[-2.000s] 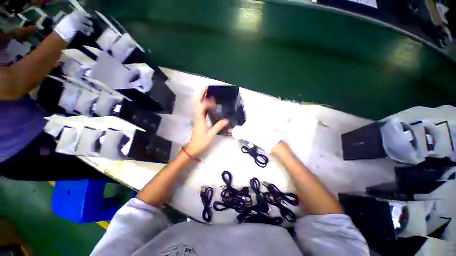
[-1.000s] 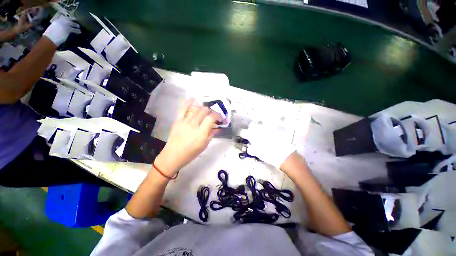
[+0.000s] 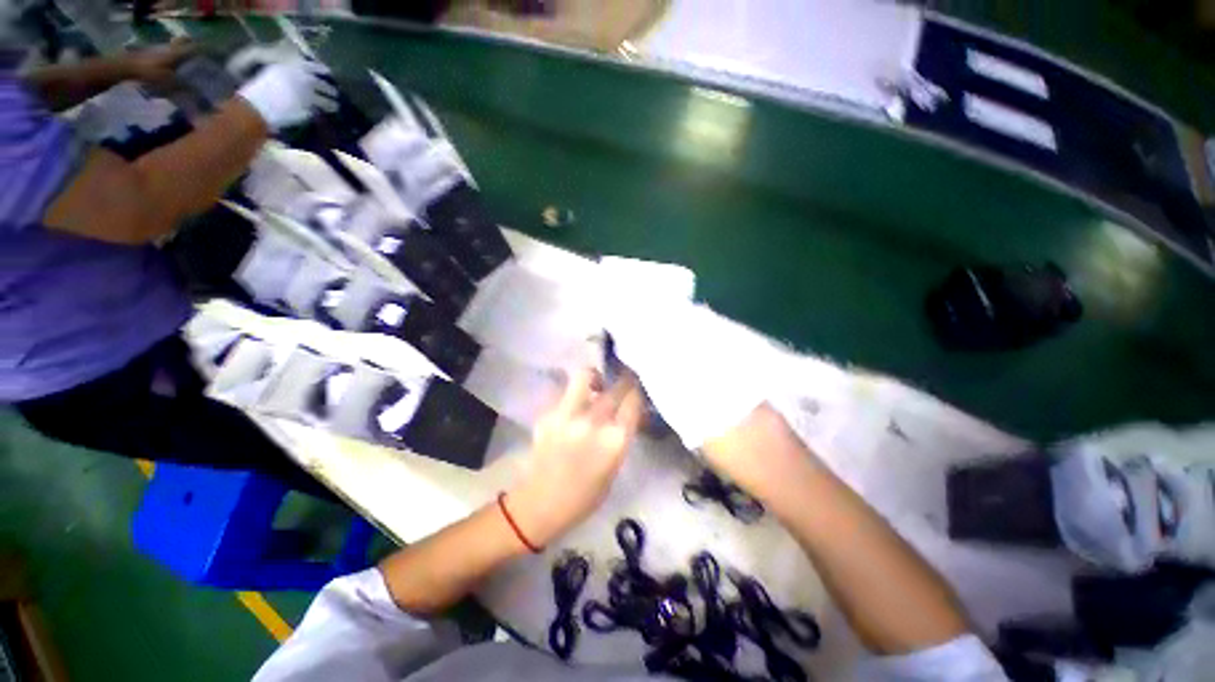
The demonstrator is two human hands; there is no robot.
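My bare left hand [image 3: 586, 433], with a red wrist cord, is at an open retail box in the middle of the bench; its fingers touch the box's near left side. My gloved right hand [image 3: 686, 366] lies over the box and hides most of it. The box's white flap [image 3: 648, 279] stands out beyond the glove. What my right fingers do is hidden by the glove's blur. One coiled cable [image 3: 724, 496] lies near my right wrist. A pile of coiled black cables [image 3: 686, 616] lies close to my body.
Rows of open boxes [image 3: 446, 424] stand at left, more [image 3: 1002, 501] at right. The green conveyor belt [image 3: 800, 227] runs beyond the bench, with black boxes [image 3: 1002, 307] on it. Another person's gloved hand [image 3: 287, 93] is at upper left, a blue stool [image 3: 200, 522] at lower left.
The view has turned left. My right hand has moved from beside the box to over it. The dark boxes on the belt appear farther right.
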